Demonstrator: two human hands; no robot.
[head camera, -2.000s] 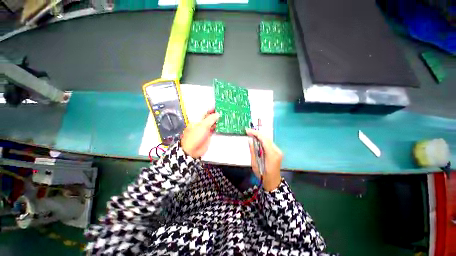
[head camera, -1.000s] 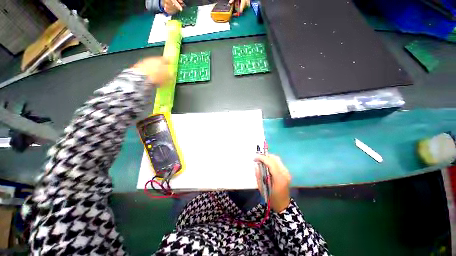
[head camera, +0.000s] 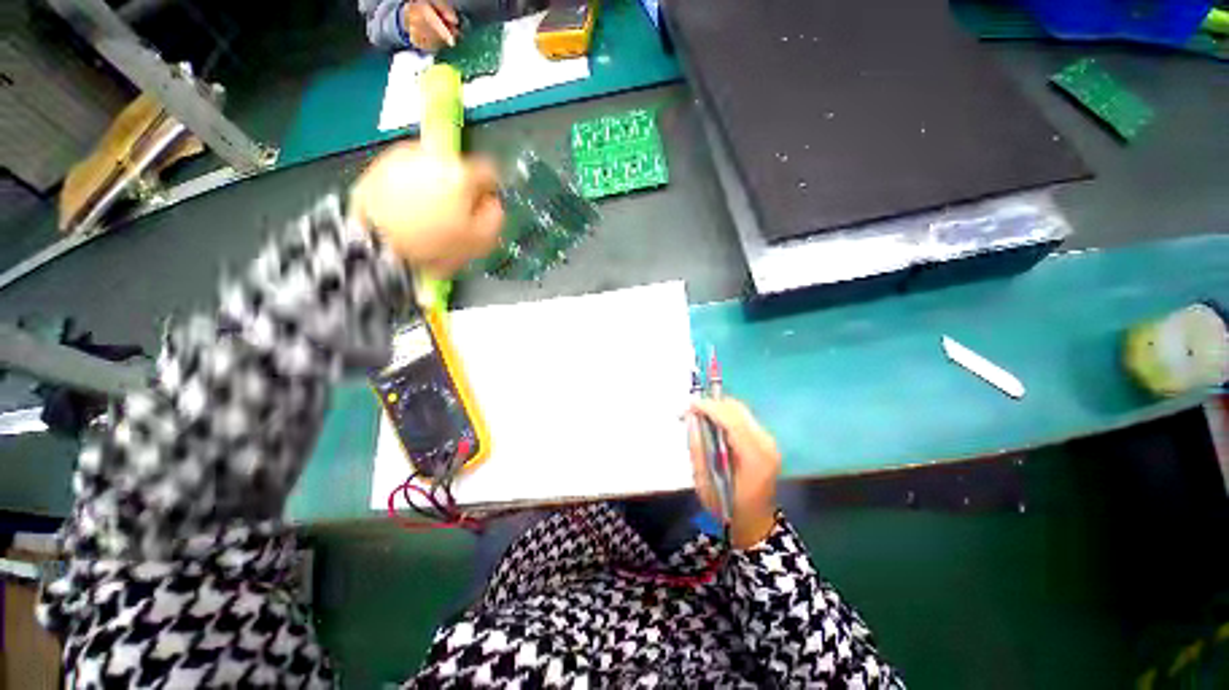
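Observation:
My left hand (head camera: 429, 209), blurred, is over the belt, its fingertips at the edge of a dark green circuit board (head camera: 545, 223) that is tilted and blurred; it grips this board. My right hand (head camera: 736, 465) holds two test probes (head camera: 718, 438) together, tips up, one tip red and one dark, at the right edge of the white sheet (head camera: 580, 398). The yellow-rimmed multimeter (head camera: 431, 407) lies on the sheet's left side, partly behind my left sleeve, with red and black leads at its lower end.
Another green board (head camera: 619, 152) lies on the belt. A yellow-green bar (head camera: 442, 115) runs behind my left hand. A black-topped box (head camera: 876, 121) stands right of the sheet. A white strip (head camera: 983, 367) and pale yellow roll (head camera: 1177, 351) lie on the teal bench. Another person's hand (head camera: 431, 24) is opposite.
Two seconds ago both hands were at a board over the sheet. My left hand has since moved to the belt and taken hold of a board there. The probes stay in my right hand.

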